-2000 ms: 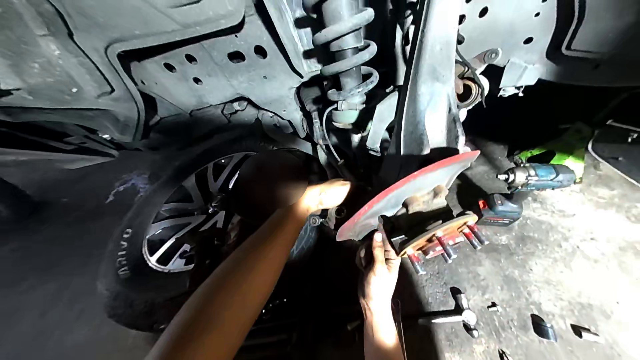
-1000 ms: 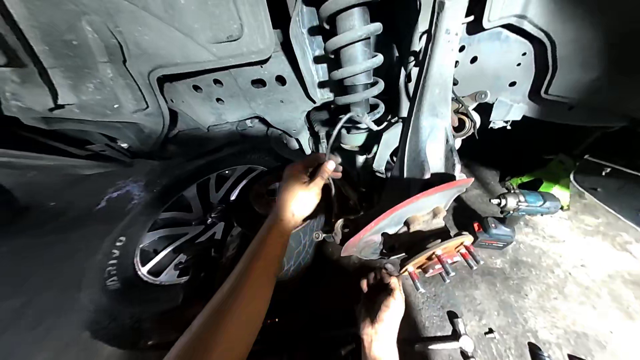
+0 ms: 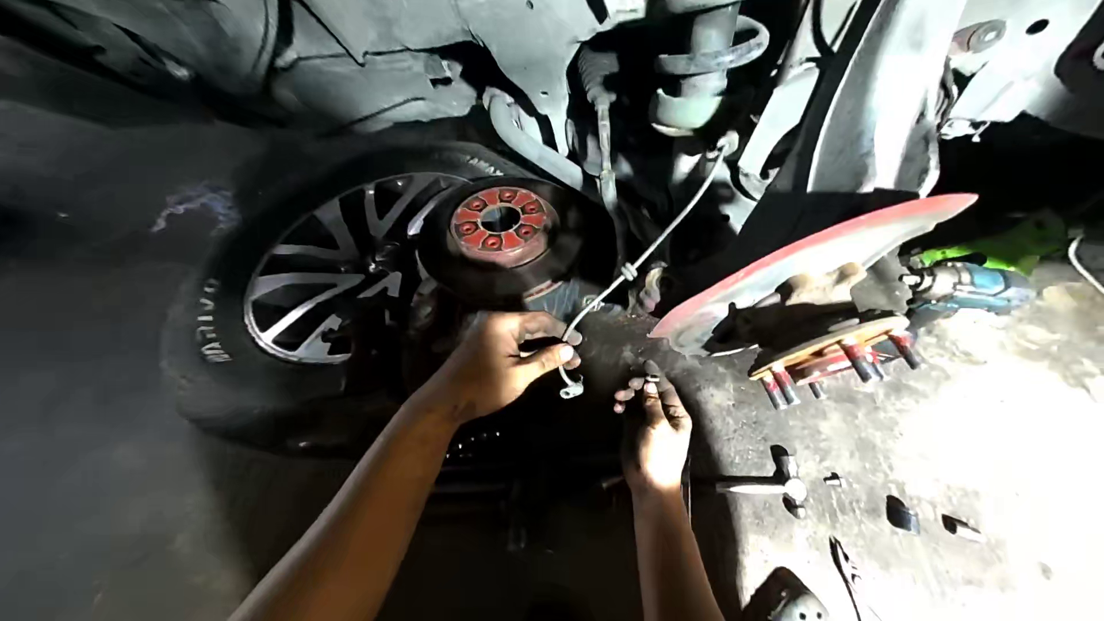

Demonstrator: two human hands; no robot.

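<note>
Between thumb and fingers, my left hand [image 3: 500, 362] pinches the lower part of a thin cable or hose [image 3: 674, 226], just above its metal end fitting [image 3: 571, 390]. The line runs up to the strut area. My right hand [image 3: 657, 427], to the right and lower, has a small metal piece [image 3: 652, 378] at its fingertips, too small to name. Right of both hands stands a wheel hub with studs [image 3: 832, 358] in front of a red-edged dust shield [image 3: 811, 250]. A brake disc with a red centre [image 3: 500, 226] lies beyond my left hand, by the wheel.
An alloy wheel with tyre [image 3: 203, 319] lies at the left. A coil-spring strut [image 3: 703, 78] hangs above. On the floor at the right are a cordless impact wrench [image 3: 975, 286], a hammer [image 3: 768, 487], sockets [image 3: 903, 516] and pliers [image 3: 847, 573].
My left hand has come down from beside the strut with the line in it. My right hand has moved away from the hub. The view has shifted left and down.
</note>
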